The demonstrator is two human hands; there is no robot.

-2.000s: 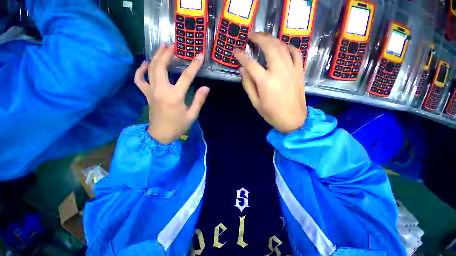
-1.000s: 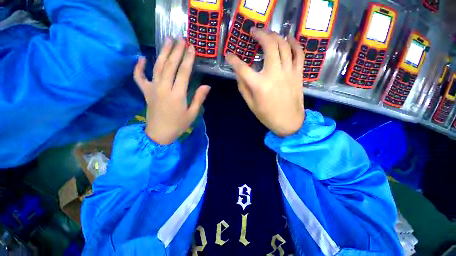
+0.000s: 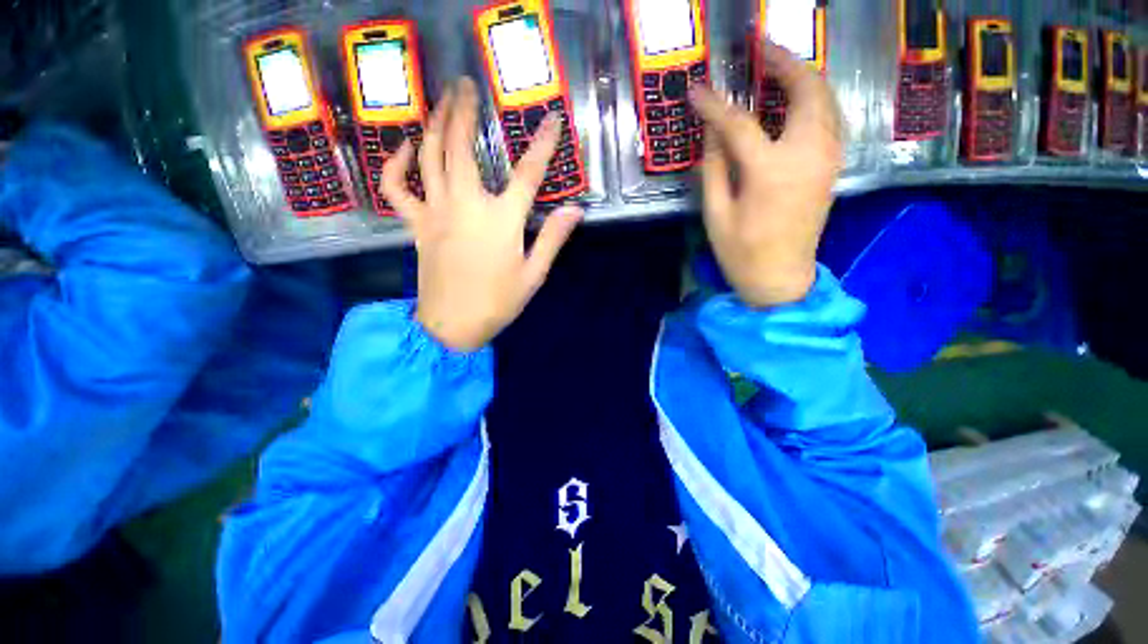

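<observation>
A clear plastic phone tray (image 3: pixel 302 242) crosses the top, with red keypad phones in its pockets. The phones at left and centre, such as the leftmost phone (image 3: pixel 297 123), have lit white screens. My left hand (image 3: pixel 476 239) is spread over the tray's front edge, its fingers between and over the second and third phones, holding nothing. My right hand (image 3: pixel 770 176) is over the fifth phone (image 3: pixel 793 28), partly covering its keypad, with its thumb side beside the fourth phone (image 3: pixel 669 88). Its fingers are apart and slightly blurred. Whether a fingertip presses a key cannot be told.
More phones with dark or dim screens (image 3: pixel 990 88) lie in trays to the right. A neighbouring person's blue sleeve (image 3: pixel 113 340) is at the left. A blue stool (image 3: pixel 917 287) is below the bench. White packets (image 3: pixel 1039 522) are stacked at the lower right.
The view has shifted to the right, and more phones show at both sides. My right hand has moved from the second phone in the earlier view to a phone further right. My left hand stays spread.
</observation>
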